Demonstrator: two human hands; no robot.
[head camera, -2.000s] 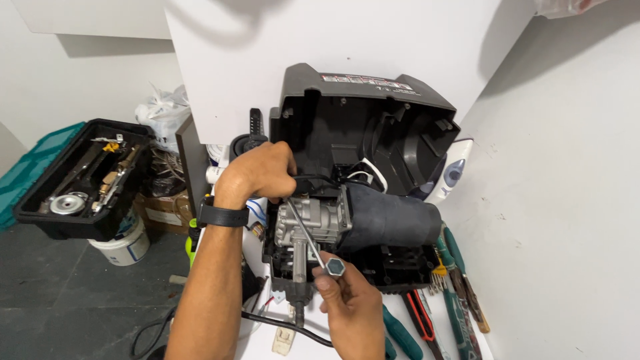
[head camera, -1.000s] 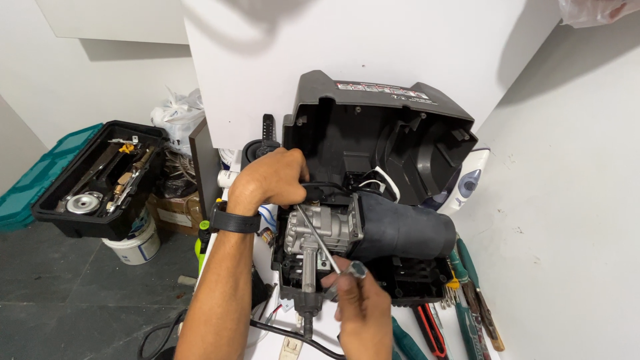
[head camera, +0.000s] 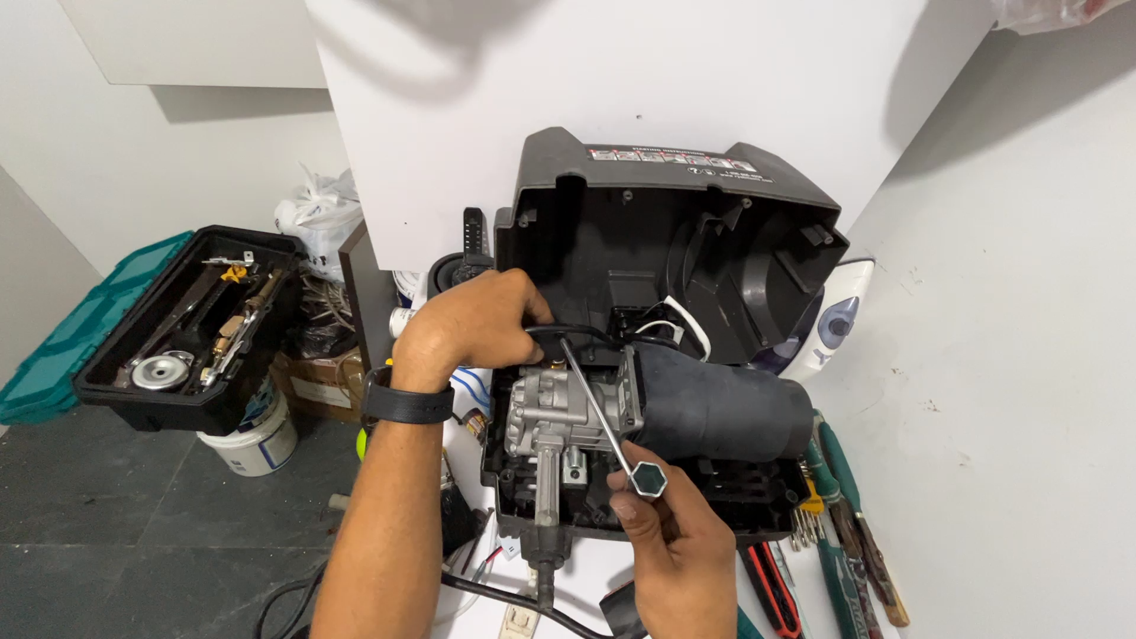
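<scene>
My right hand (head camera: 670, 537) holds a metal socket wrench (head camera: 596, 408) by its hexagonal socket end, which points up toward me. The wrench slants across a silver pump head (head camera: 568, 399), its far end near the fingers of my left hand (head camera: 484, 324). Those fingers reach behind the pump by a black cable (head camera: 577, 330); their tips are hidden, so their hold cannot be told. A dark cylindrical motor (head camera: 723, 404) joins the pump inside the black lower housing (head camera: 754, 532). The housing's black cover (head camera: 674, 169) stands upright behind it, with a white wire (head camera: 690, 327) in front.
On the right lie green-handled tools (head camera: 839, 479) and a red and black cutter (head camera: 774, 590). A clothes iron (head camera: 839, 315) leans by the wall. At left, an open toolbox (head camera: 191, 328) rests above a white bucket (head camera: 253, 444). A black power cord (head camera: 506, 596) runs along the front.
My right hand and the wrench's socket end have shifted slightly over the pump. My left hand stays behind the pump. The view has moved slightly.
</scene>
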